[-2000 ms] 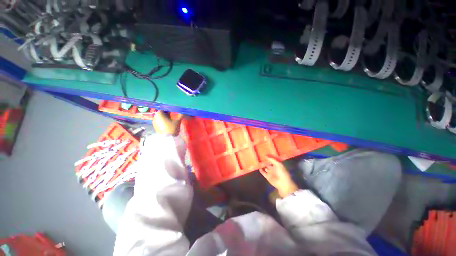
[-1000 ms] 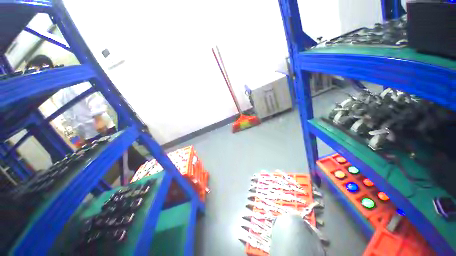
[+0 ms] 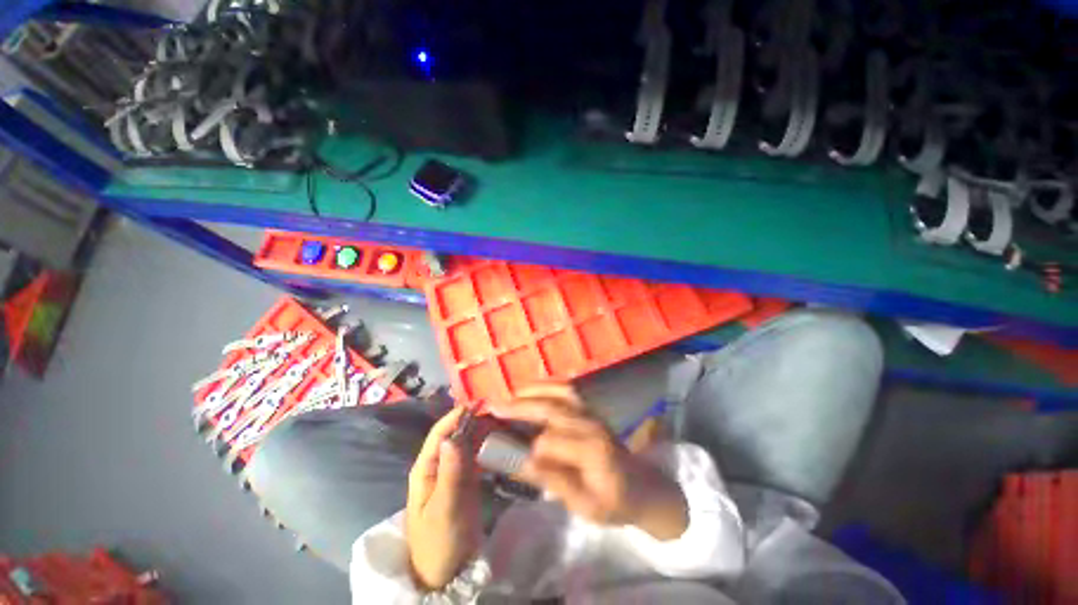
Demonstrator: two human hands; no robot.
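Observation:
My left hand [image 3: 442,506] and my right hand [image 3: 582,459] are together above my lap, at the near edge of the receiving tray. Between them they hold a smartwatch [image 3: 504,454] with a pale grey strap; it is partly hidden by the fingers and blurred, so the buckle cannot be made out. The orange-red receiving tray [image 3: 517,368] lies tilted against the shelf edge, and its visible pockets hold no watches. The supply tray [image 3: 284,313] lies on the floor beside my left leg, with rows of open pale straps hanging over its edges.
Lit watches [image 3: 348,257] sit in a tray under the shelf. A single square-faced watch [image 3: 436,182] lies on the green mat beside a black cable [image 3: 343,177]. Pale-strapped shelf watches [image 3: 794,106] hang over the mat. Stacked orange-red trays [image 3: 1040,538] stand at right.
The view swung left to the aisle, then back to the shelf. My hands, earlier at the receiving tray, are now together over my lap with a watch between them.

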